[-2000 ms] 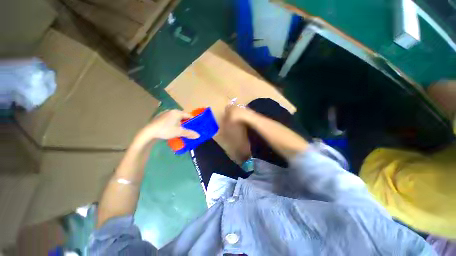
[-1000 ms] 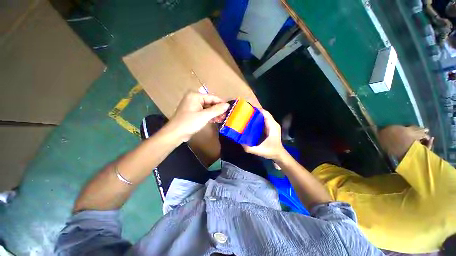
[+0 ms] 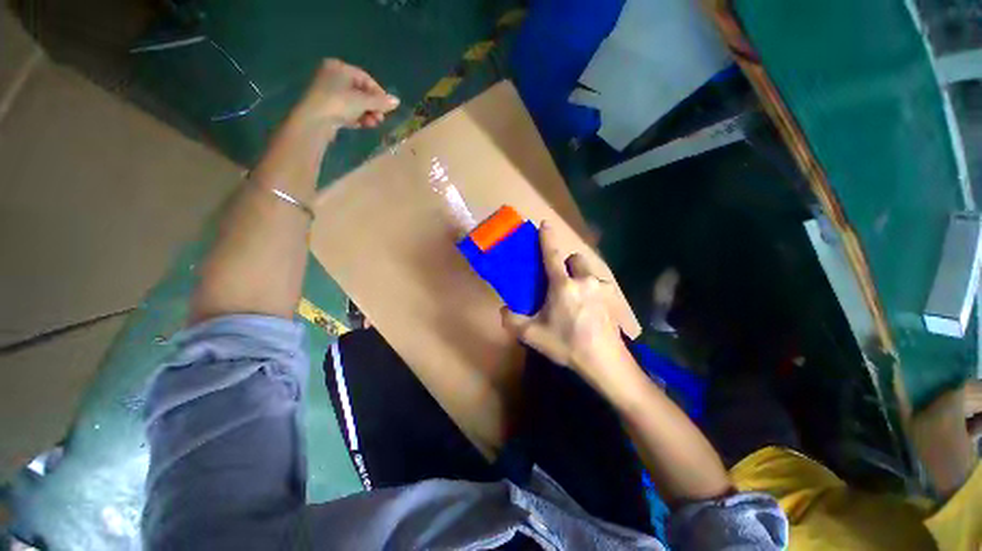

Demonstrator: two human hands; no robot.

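Observation:
The brown shipping carton lies closed in front of my lap, its top seam running away from me. My right hand is shut on the blue and orange tape gun, which rests on or just over the middle of the carton. A shiny strip of clear packing tape runs from the tape gun along the seam towards the far edge. My left hand is raised beyond the carton's far left corner, off the carton, with its fingers curled closed. I see nothing in it.
Large cardboard panels stand at the left. A green bench is at the right, with a white product box on it. A person in a yellow shirt is at the lower right. Blue material and a white sheet are beyond the carton.
My left hand has left the tape gun and moved up and away to the far left. My right hand has turned the tape gun down onto the carton, and a strip of tape now shows.

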